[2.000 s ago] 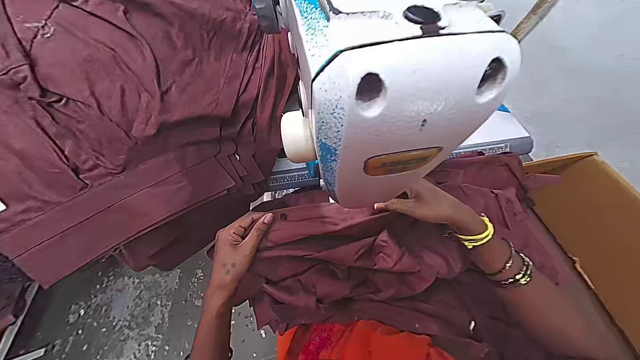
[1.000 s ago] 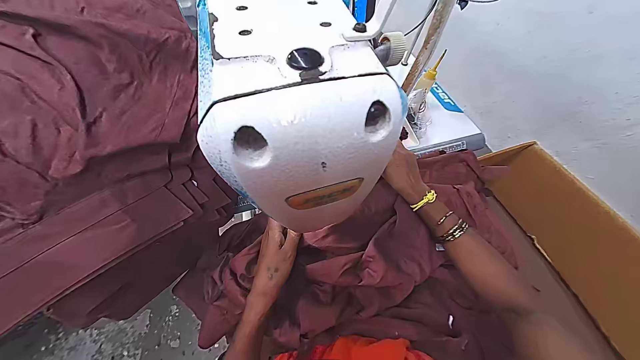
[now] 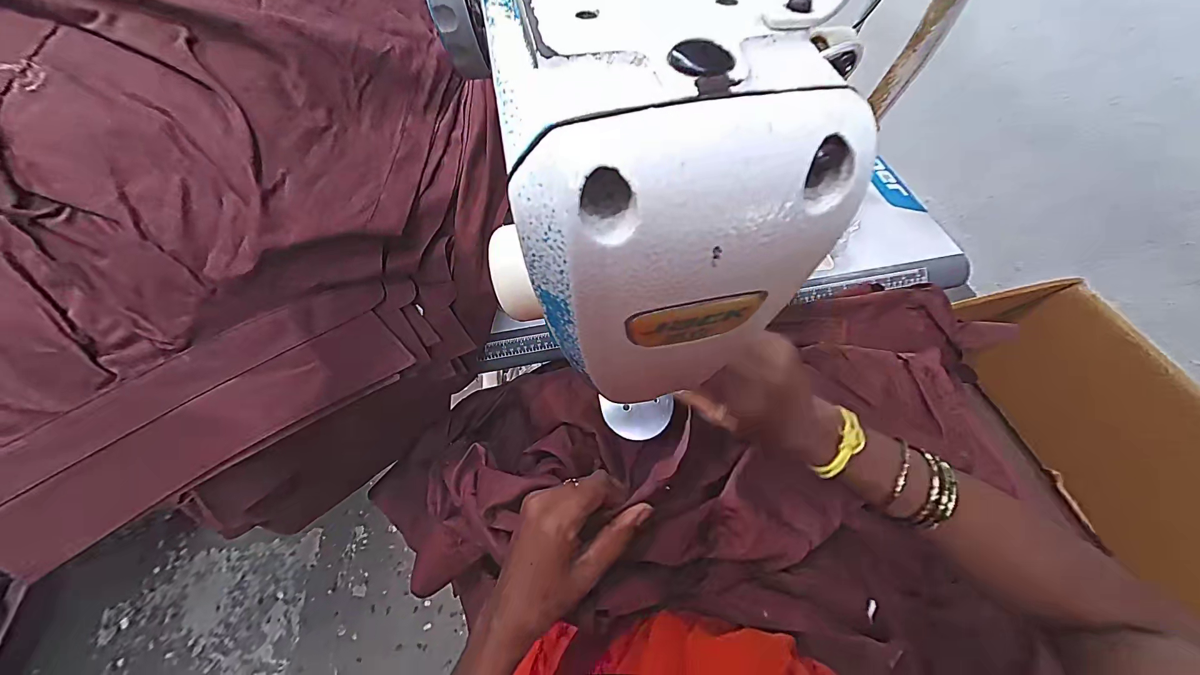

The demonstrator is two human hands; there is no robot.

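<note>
A white and blue Jack sewing machine head (image 3: pixel 694 225) stands over a bunched maroon fabric garment (image 3: pixel 797 487). Below the head shows a round white metal disc (image 3: pixel 637 419). My left hand (image 3: pixel 577 525) pinches a fold of the garment between thumb and fingers, just below the disc. At the right underside of the head is my right hand (image 3: pixel 755 384), blurred, with its fingers near the cloth and partly against the machine; whether it grips anything is unclear. That wrist wears a yellow band and several bangles.
Layered maroon fabric pieces (image 3: pixel 206 394) are piled at the left. An open cardboard box (image 3: pixel 1087 403) stands at the right, beside the garment. Behind the machine head is its grey-white bed (image 3: pixel 900 248). A worn grey surface (image 3: pixel 262 591) with scraps shows at lower left.
Two seconds ago both hands held a flat fabric edge with a button-like dot; now the cloth is bunched under the machine. My left hand has come out from behind the head since one second ago.
</note>
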